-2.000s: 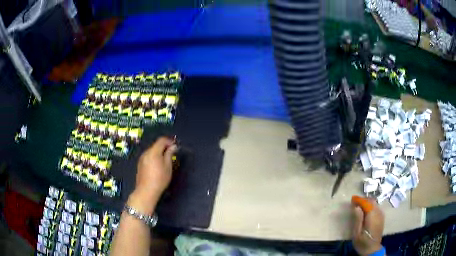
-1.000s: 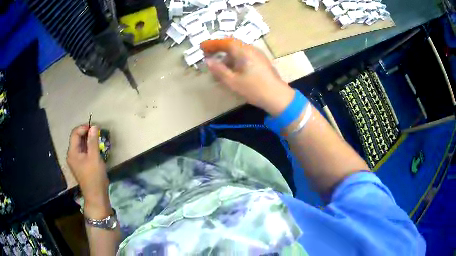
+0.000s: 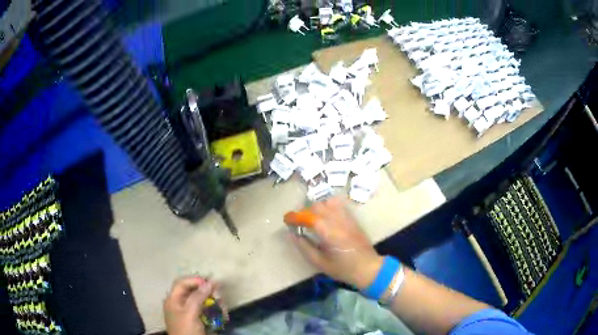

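Observation:
My left hand (image 3: 190, 306) is at the bottom edge, left of centre, closed on a small circuit board (image 3: 212, 314) with a yellow part. My right hand (image 3: 338, 243) is over the beige mat, just below the pile of white plug housings (image 3: 328, 124). Its fingers are curled, with an orange finger cot (image 3: 301, 218) on one. A small pale spot shows under the cot, too blurred to tell if it is a held housing. The soldering iron tip (image 3: 230, 224) points down between my hands, touching neither.
A ribbed black hose (image 3: 118, 111) hangs from the upper left. A yellow sponge (image 3: 237, 154) sits behind the iron. Rows of white housings (image 3: 469, 69) lie on cardboard (image 3: 419, 147) at right. Board rows (image 3: 29, 255) lie at far left; a rack of boards (image 3: 524, 229) stands at lower right.
The view has swung right since the first frame, then partly back. My left hand has brought a board from the black mat to the beige mat's front. My right hand went to the housings and drew back.

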